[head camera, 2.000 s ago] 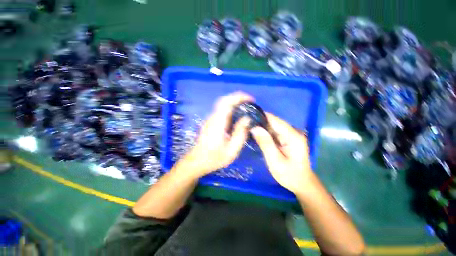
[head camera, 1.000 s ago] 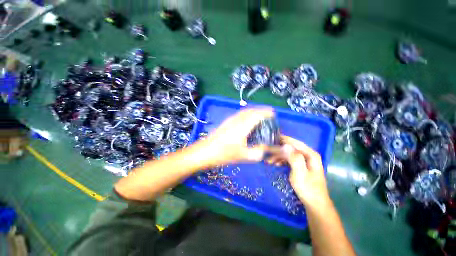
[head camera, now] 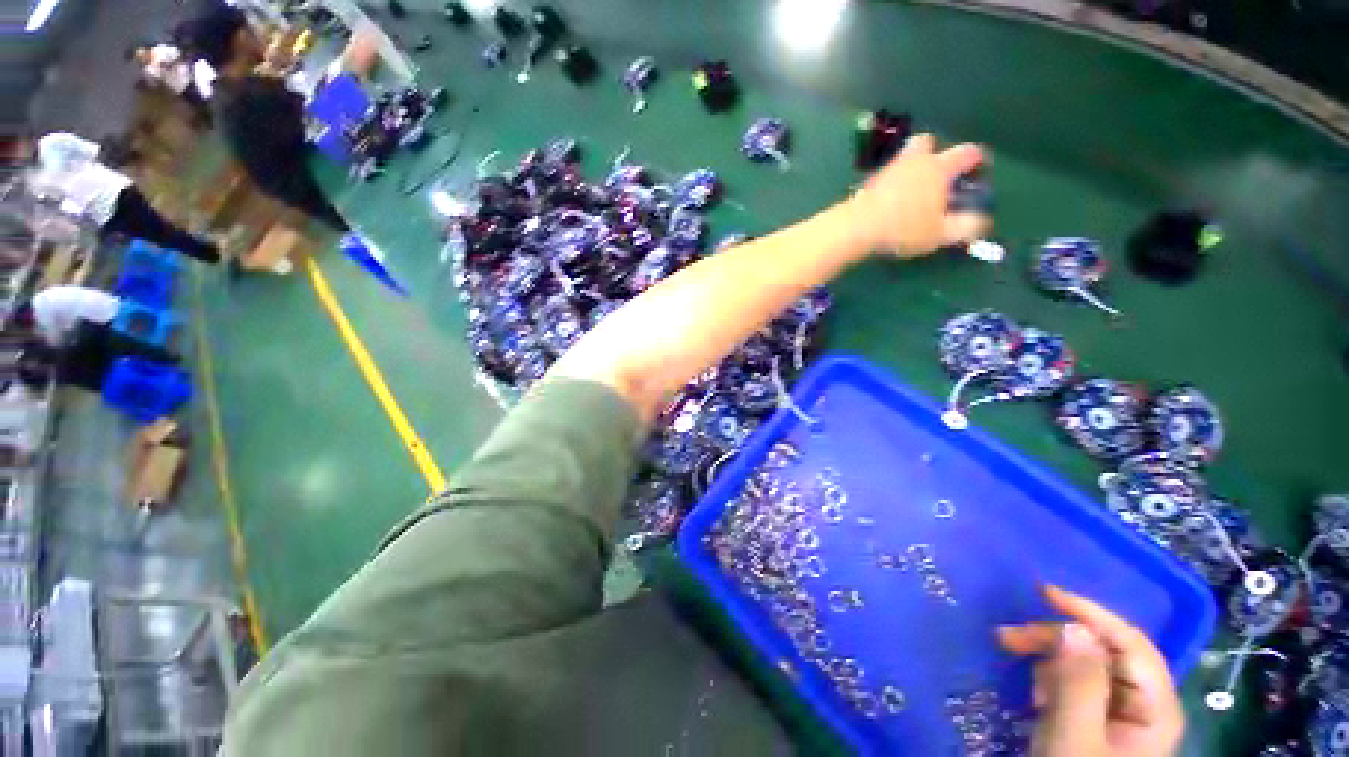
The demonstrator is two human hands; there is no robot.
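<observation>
My left hand (head camera: 920,200) is stretched out over the far side of the green surface, its fingers around a dark motor unit (head camera: 969,195) that is mostly hidden; a small white connector shows beside it. My right hand (head camera: 1102,673) is over the right part of the blue tray (head camera: 947,429), cut off by the bottom edge, fingers bent; whether it holds a small ring cannot be told. Shiny metal rings (head camera: 769,540) lie in the tray, thickest along its left side.
Motor units are heaped left of the tray (head camera: 570,244) and lie in a row to its right (head camera: 1161,496). Black units (head camera: 1176,241) stand along the far side. People (head camera: 266,126), blue bins (head camera: 148,385) and yellow floor lines (head camera: 370,370) are at the left.
My left hand has moved from over the tray out to the far side with the unit. My right hand has separated from it and stays over the tray. The view has turned left.
</observation>
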